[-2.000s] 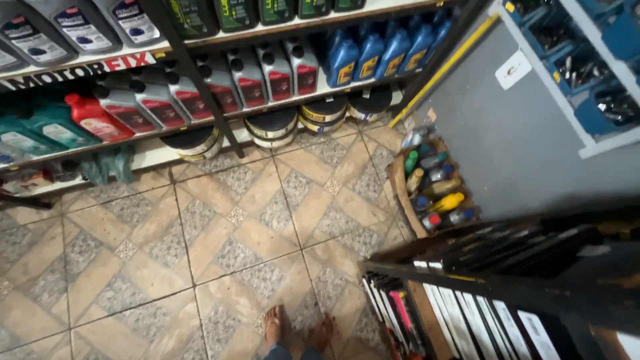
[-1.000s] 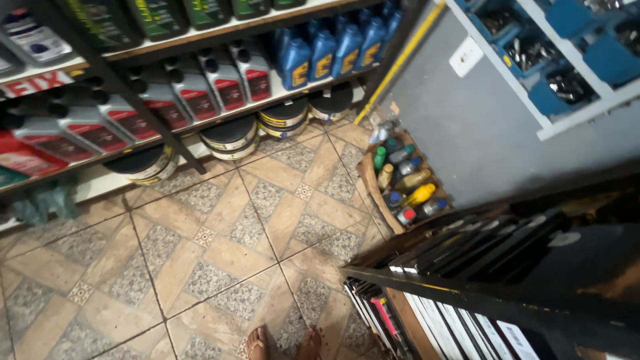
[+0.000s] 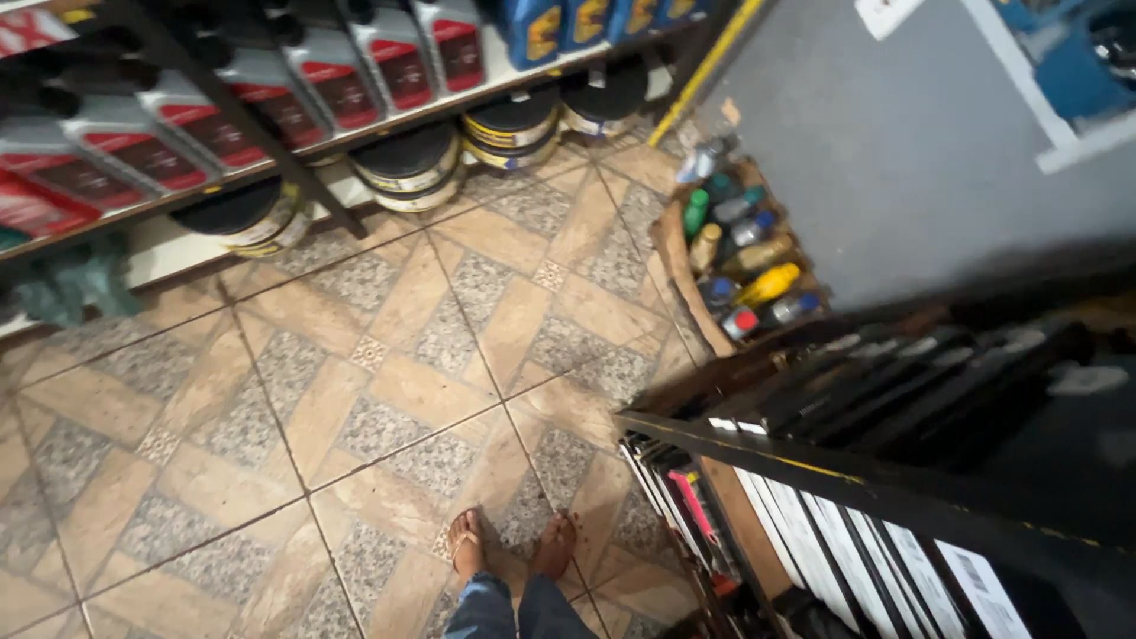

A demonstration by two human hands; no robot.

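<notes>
Neither of my hands shows in the head view, so what they hold cannot be told. Near the bottom centre are my feet in flip-flops (image 3: 468, 541), below blue jeans (image 3: 484, 608), on the patterned tile floor (image 3: 435, 373). At the upper left, grey and red oil bottles (image 3: 342, 84) stand in a row on a shelf, with blue bottles (image 3: 532, 31) to their right. Round black-lidded tubs (image 3: 408, 164) sit low beneath that shelf.
A cardboard box (image 3: 688, 288) of capped bottles stands on the floor against the grey wall (image 3: 852, 160). Dark shelving with a black edge (image 3: 799, 466) and upright white-labelled packages (image 3: 825, 550) fills the lower right. Blue bins (image 3: 1078, 84) hang at the upper right.
The view has shifted, with the shelves moving left and up in the frame. My feet remain on the tiles near the bottom.
</notes>
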